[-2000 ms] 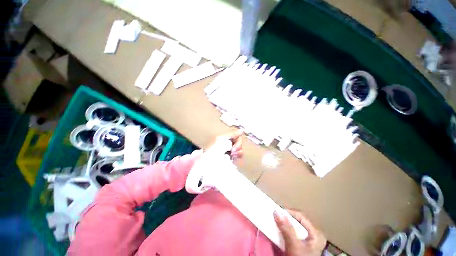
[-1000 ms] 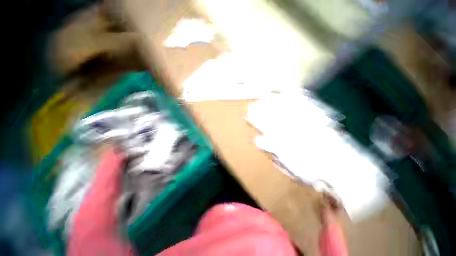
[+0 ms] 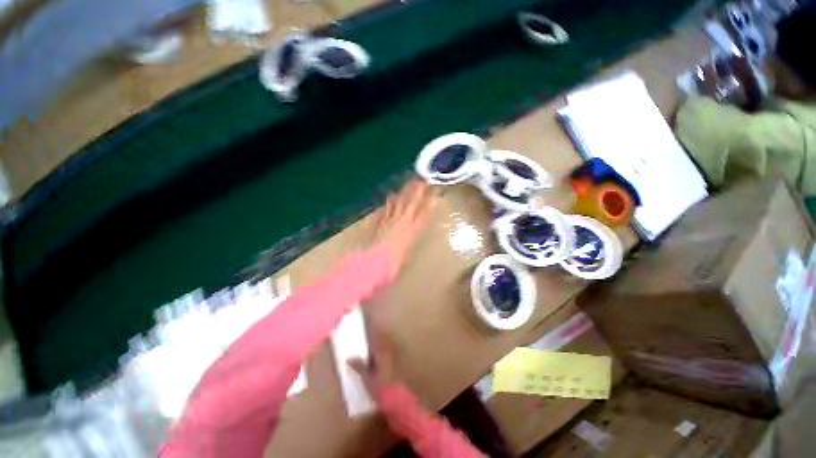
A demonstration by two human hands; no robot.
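My left hand (image 3: 407, 215) reaches over the bench with its fingers extended beside the nearest white ring head (image 3: 452, 159); contact is unclear. Several other ring heads with dark shiny centres lie grouped to its right, one nearer me (image 3: 503, 291). My right hand (image 3: 380, 365), small and blurred, is at a long flat white bar (image 3: 352, 358) and appears to hold it; its fingers are partly hidden. A dense row of white bars (image 3: 197, 335) lies at the lower left, partly behind my left sleeve. A small glittering cluster (image 3: 464, 236) lies on the bench between my left hand and the rings.
The dark green conveyor (image 3: 179, 192) carries ring heads (image 3: 338, 58) along the far side. An orange tape roll with blue holder (image 3: 610, 201) sits beside white sheets (image 3: 637, 152). Cardboard cartons (image 3: 684, 286) and yellow paper (image 3: 552, 373) are at right. Another person's sleeve (image 3: 747, 139) is beyond.
The view has swung right, away from the green crate. My left hand has left the crate and is now over the bench by the rings. My right hand has come away from the row with a bar.
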